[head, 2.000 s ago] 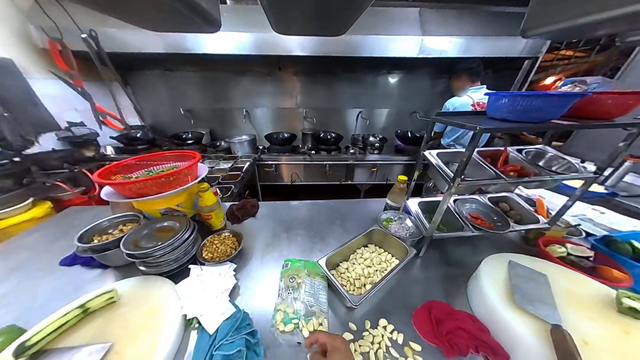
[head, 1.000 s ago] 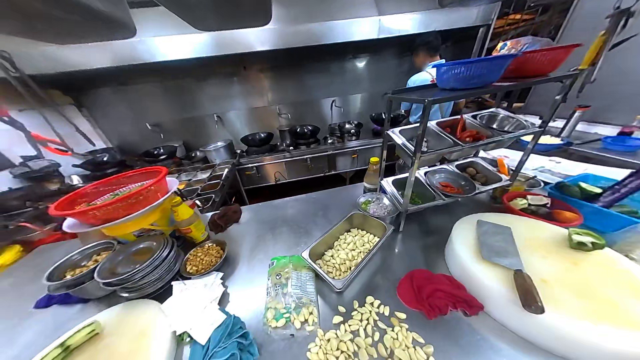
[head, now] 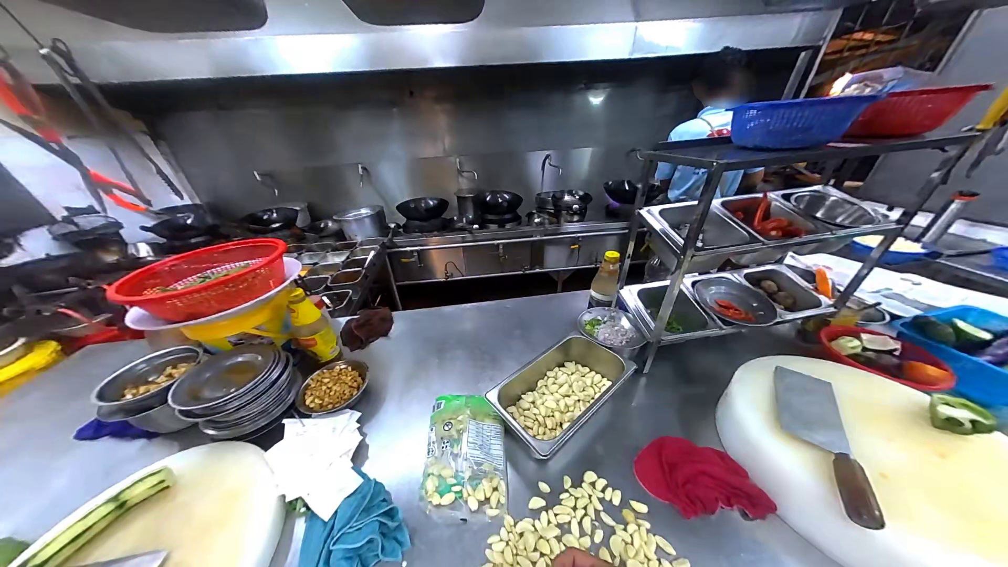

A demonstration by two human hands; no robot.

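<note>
Only a fingertip of one hand [head: 581, 558] shows at the bottom edge, touching or just over a loose pile of peeled garlic cloves [head: 561, 520] on the steel counter; which hand it is, and what it does, cannot be told. Behind the pile, a steel pan [head: 564, 394] holds many more cloves. To its left lies a clear and green plastic bag [head: 465, 457] with cloves inside. A crumpled red cloth [head: 702, 479] is to the right of the pile, and a teal cloth [head: 354, 526] to the left.
At right a cleaver [head: 811, 417] rests on a round white cutting board [head: 748, 409]. Another board [head: 228, 504] with cucumber is at left. Stacked steel plates [head: 236, 386] and a red basket [head: 206, 279] stand behind it. A metal rack [head: 705, 189] holds food pans; a co-worker [head: 701, 138] stands beyond.
The hand by the plastic bag two seconds ago is out of sight one second ago; a fingertip now shows at the bottom edge. More loose cloves lie on the counter than in the oldest frame.
</note>
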